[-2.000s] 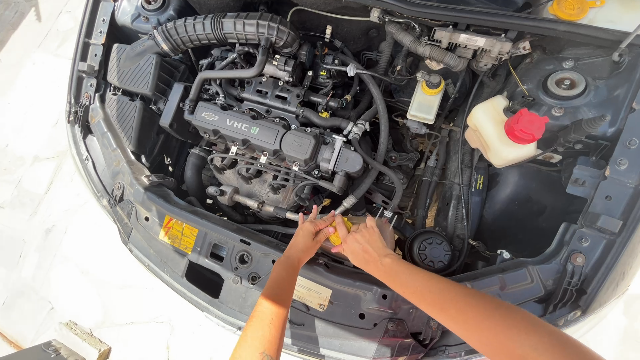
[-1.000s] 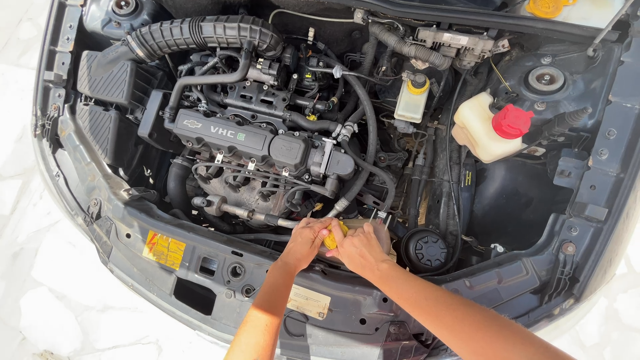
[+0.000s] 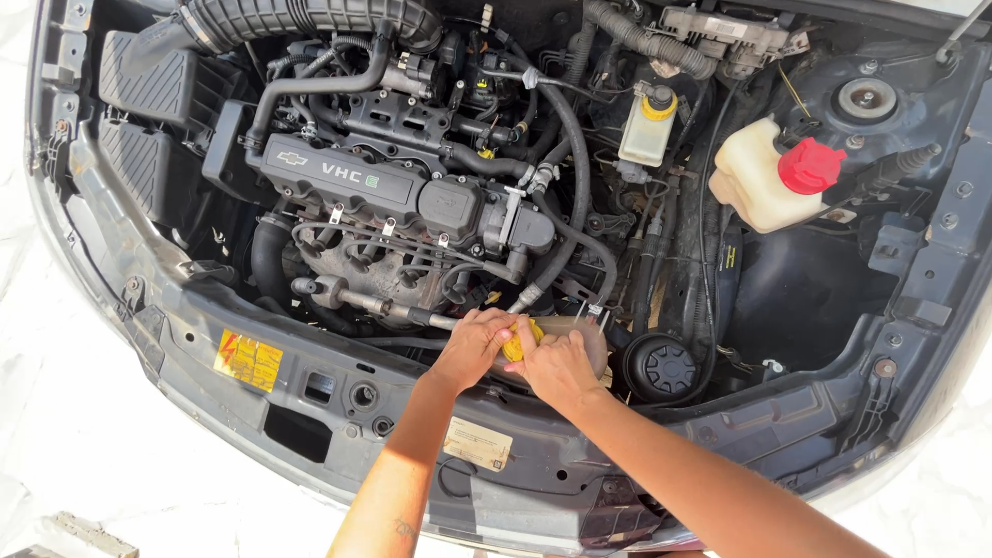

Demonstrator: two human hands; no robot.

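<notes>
Both hands meet at a yellow cap [image 3: 513, 347] near the front edge of the car's engine bay. My left hand [image 3: 474, 347] grips the cap from its left side, fingers bent over the top. From the right, my right hand [image 3: 556, 364] has its fingers on the same cap. Beneath and to the right of the cap lies a translucent plastic reservoir [image 3: 595, 345], partly covered by my right hand. Just behind the hands are a metal pipe [image 3: 368, 302] and a black hose ending in a metal fitting [image 3: 527, 298].
The engine's valve cover [image 3: 341, 180] lies behind and left. To the right are a round black cap [image 3: 668, 368], a white tank with a red cap [image 3: 763, 182] and a brake fluid reservoir [image 3: 645, 133]. The front crossmember [image 3: 310, 349] runs below, bearing a yellow warning label [image 3: 248, 360].
Both hands stay at the yellow cap throughout, with small shifts of the fingers. The view has moved a little.
</notes>
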